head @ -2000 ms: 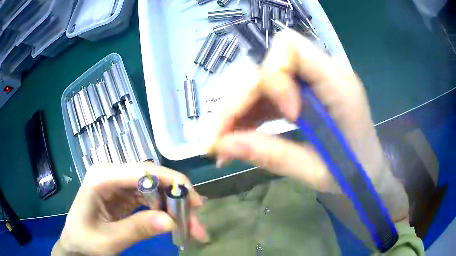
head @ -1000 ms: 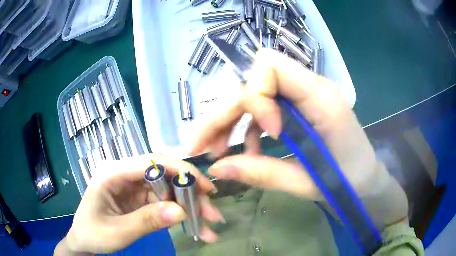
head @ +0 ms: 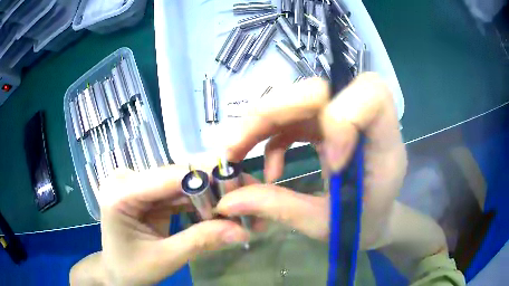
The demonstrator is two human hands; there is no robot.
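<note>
My left hand (head: pixel 150 223) holds two silver metal cylinders upright, side by side. The left cylinder (head: pixel 196 187) and the right cylinder (head: pixel 227 174) both show a black ring, a white centre and a short yellow-green tip on top. My right hand (head: pixel 335 151) holds the blue-handled tool (head: pixel 347 218) between its fingers, handle down and the dark blade up over the tray, blurred. My right thumb reaches the right cylinder; whether it presses on it is hard to tell.
A white tray (head: pixel 184 131) with loose cylinders lies ahead. A clear packing box (head: pixel 89 192) with rows of cylinders is left of it. A black phone (head: pixel 40 162) lies farther left. Clear boxes (head: pixel 103 14) are stacked at the top left.
My right hand has turned so the tool stands more upright, and its thumb has come to the right cylinder. My left hand has moved slightly right and up with both cylinders.
</note>
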